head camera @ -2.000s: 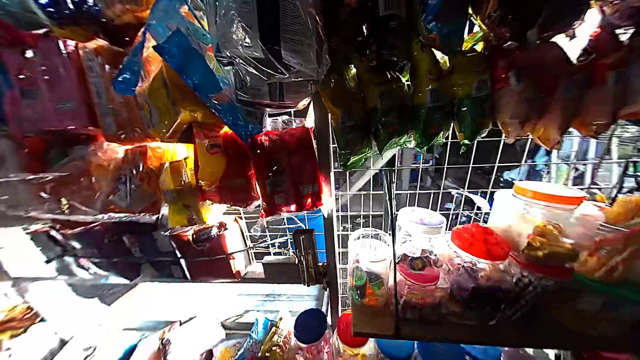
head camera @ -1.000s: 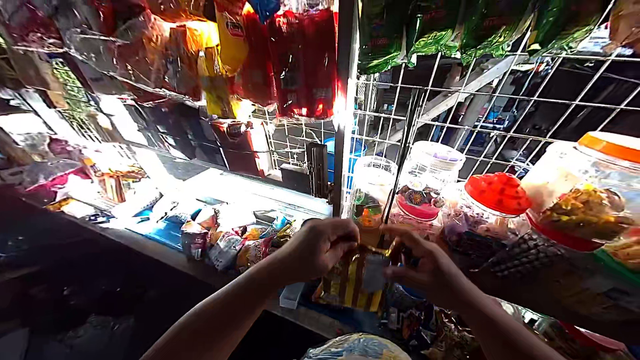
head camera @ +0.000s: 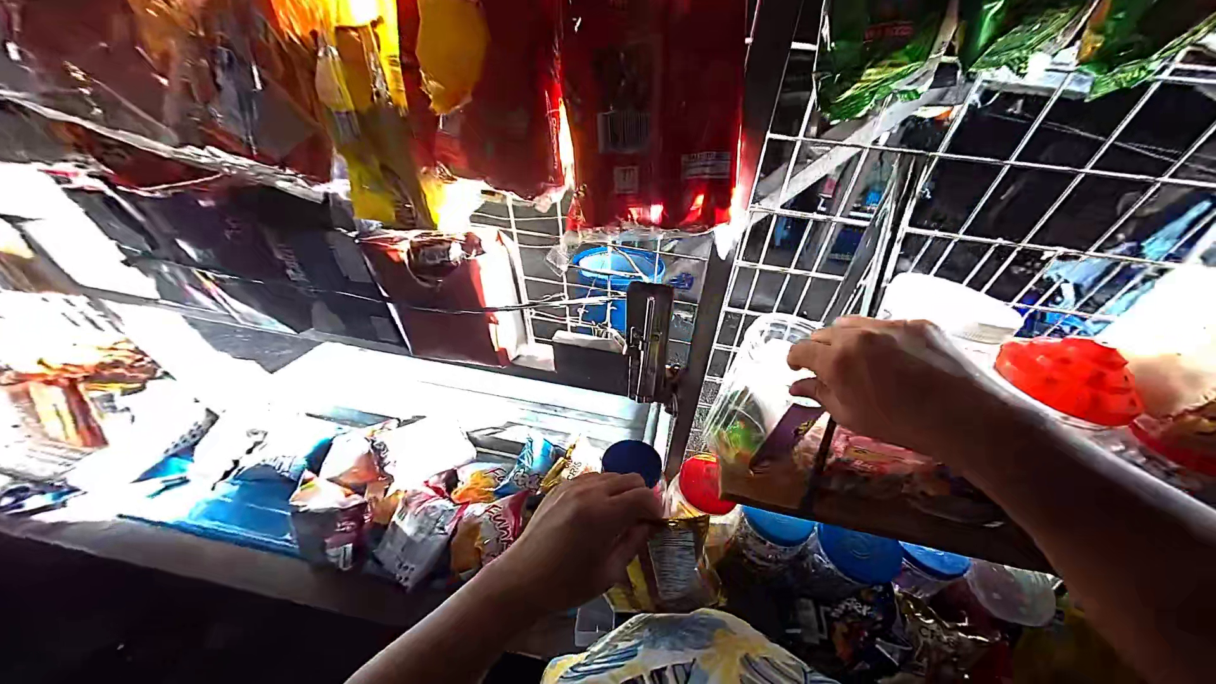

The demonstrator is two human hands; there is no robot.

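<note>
My left hand (head camera: 594, 532) is at the lower middle, its fingers closed on the top edge of a gold and brown foil packet (head camera: 673, 565). My right hand (head camera: 864, 380) is raised over the wooden shelf, its fingertips at a dark purple packet (head camera: 787, 435) beside a clear plastic jar (head camera: 736, 418); whether they grip the packet is unclear. A jar with a red lid (head camera: 1069, 380) stands right of my right wrist. Below the shelf are jars with blue lids (head camera: 860, 553), and one red lid (head camera: 703, 483) shows near my left hand.
A white wire grid (head camera: 1007, 209) rises behind the shelf (head camera: 883, 513). Red packets (head camera: 655, 114) hang above, and green packets (head camera: 883, 57) hang at upper right. Snack packets (head camera: 418, 532) lie on the counter at left. A metal latch (head camera: 649, 342) is on the upright post.
My hands, together at a gold packet one second ago, are now apart. My right hand has moved up to the shelf jars; my left remains at the gold packet. The view has shifted closer.
</note>
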